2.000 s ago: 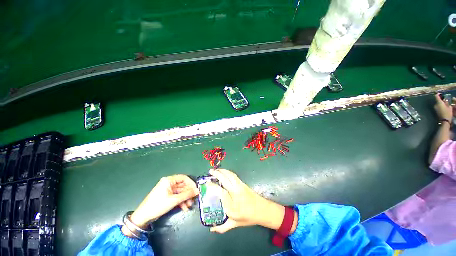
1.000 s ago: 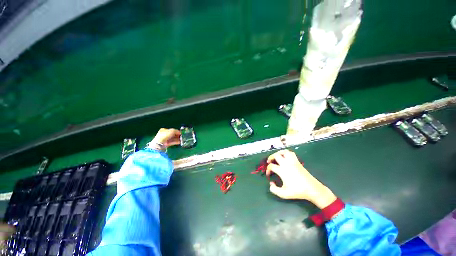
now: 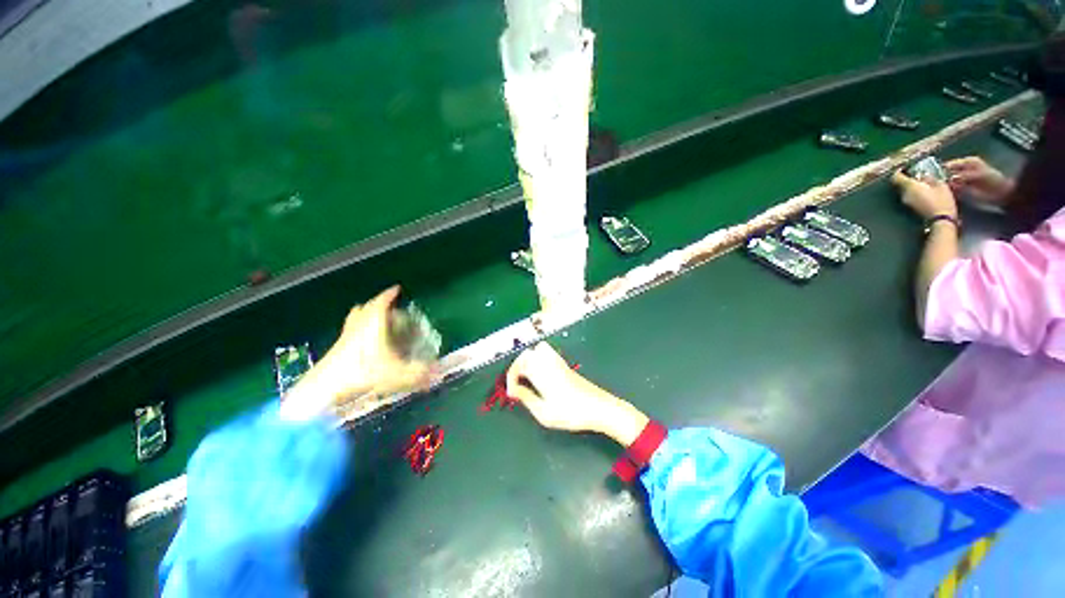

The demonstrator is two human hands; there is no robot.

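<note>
My left hand [image 3: 356, 362], blurred, is over the green belt and the pale ledge, with its fingers on a blurred phone unit [image 3: 416, 334] that is lifted off the belt. My right hand [image 3: 566, 391] is at the right pile of small red parts [image 3: 502, 397], thumb and fingertips close together and partly covering the pile. Whether a red part is between them is hidden. A second pile of small red parts [image 3: 424, 449] lies on the dark green mat to the left.
Single phone units [image 3: 151, 431] lie on the green belt [image 3: 467, 275]. The whitish ledge [image 3: 689, 250] runs diagonally, with a pale post [image 3: 556, 175] on it. Three phone units [image 3: 815, 241] lie side by side near a person in pink [image 3: 993, 292]. A black tray [image 3: 64, 543] is bottom left.
My left hand has lifted a phone unit off the belt and moved it toward the ledge. My right hand remains at the right red pile. The view has swung right, showing more of the neighbour.
</note>
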